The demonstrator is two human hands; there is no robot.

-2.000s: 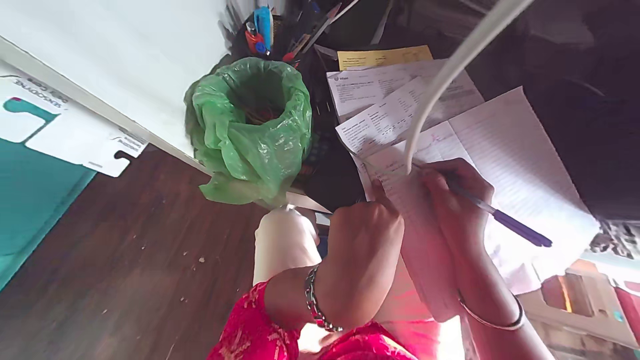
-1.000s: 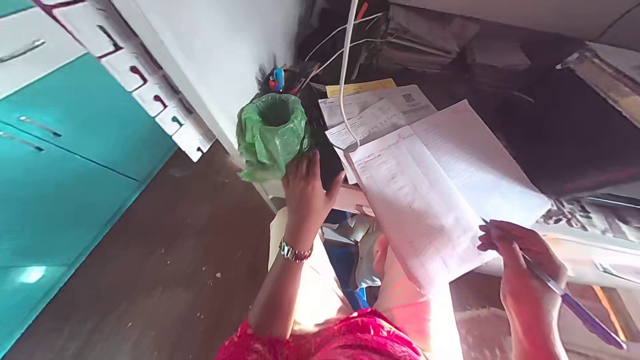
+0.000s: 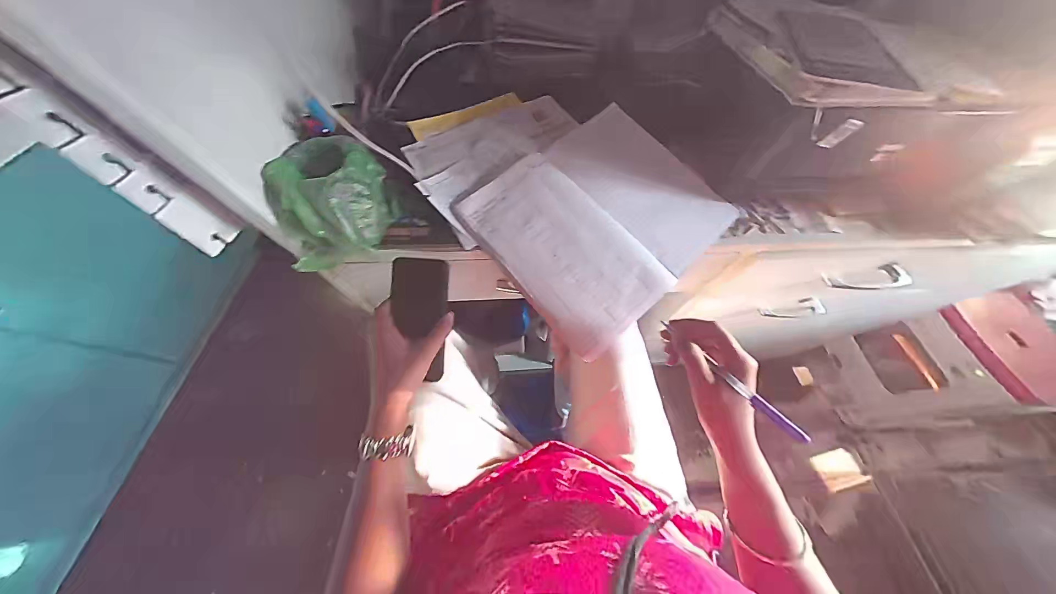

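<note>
In my left hand (image 3: 404,355) is a dark smartphone (image 3: 419,295), held upright below the green plastic bag (image 3: 330,198), with a metal bracelet on that wrist. My right hand (image 3: 714,359), right of the papers and off the desk, holds a purple pen (image 3: 767,408) that points down and to the right. An open notebook (image 3: 569,247) lies at the desk's front edge, its lower left page hanging over my lap. Printed sheets (image 3: 487,140) and a yellow paper (image 3: 462,115) are stacked behind it.
White drawers with metal handles (image 3: 870,276) run under the dark desktop. Stacked books or folders (image 3: 841,49) stand at the back right, and a white cable (image 3: 355,132) crosses near the bag. Teal cabinets (image 3: 107,313) are at the left, and boxes (image 3: 895,363) sit low at the right.
My left hand, near the green bag a second ago, now holds a phone. My right hand has moved off the notebook, still with the pen. The view has turned and pulled back.
</note>
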